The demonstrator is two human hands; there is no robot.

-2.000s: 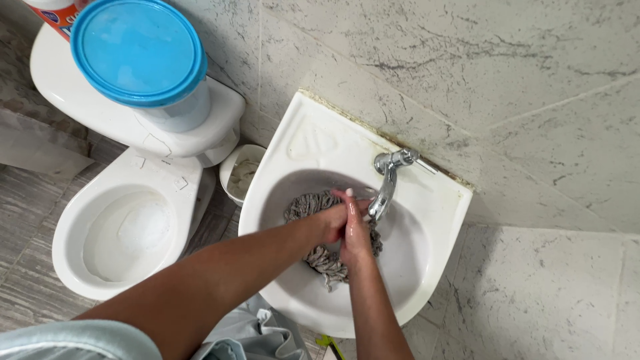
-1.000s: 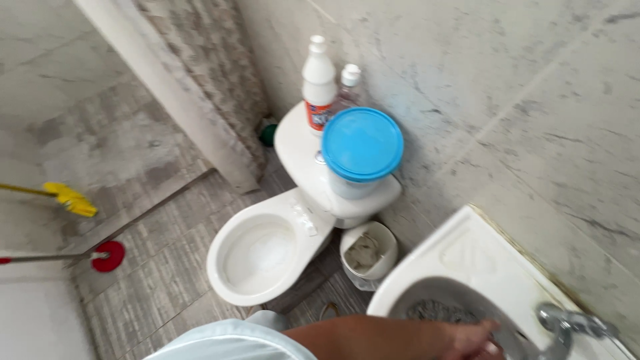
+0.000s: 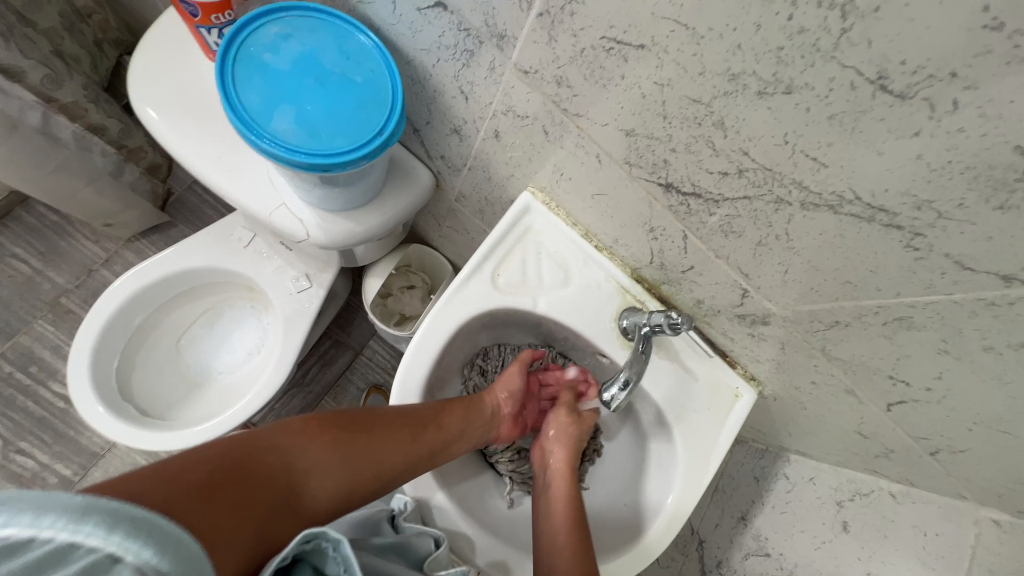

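Note:
Both my hands are wet and touch each other under the spout of the chrome faucet [image 3: 636, 364]. My left hand [image 3: 520, 400], at the end of the arm from the left, is palm up with its fingers apart. My right hand [image 3: 564, 428] lies against its fingers from below; its own fingers are partly hidden and curled, so whether it holds anything is unclear. Beneath them a grey string mop head [image 3: 512, 460] rests in the basin of the white washbasin [image 3: 640, 512]. Small white patches, perhaps foam, show on the fingertips.
Left of the washbasin is a white toilet [image 3: 96, 360] with its bowl uncovered. On its tank stand a tub with a blue lid [image 3: 312, 88] and a red-labelled bottle [image 3: 204, 20]. A small waste bin [image 3: 408, 296] with paper sits between toilet and washbasin. A curtain [image 3: 72, 152] hangs at the left.
The view has swung from the toilet and floor back to the washbasin. Both hands are in full view again, together over the mop head, much as two seconds ago.

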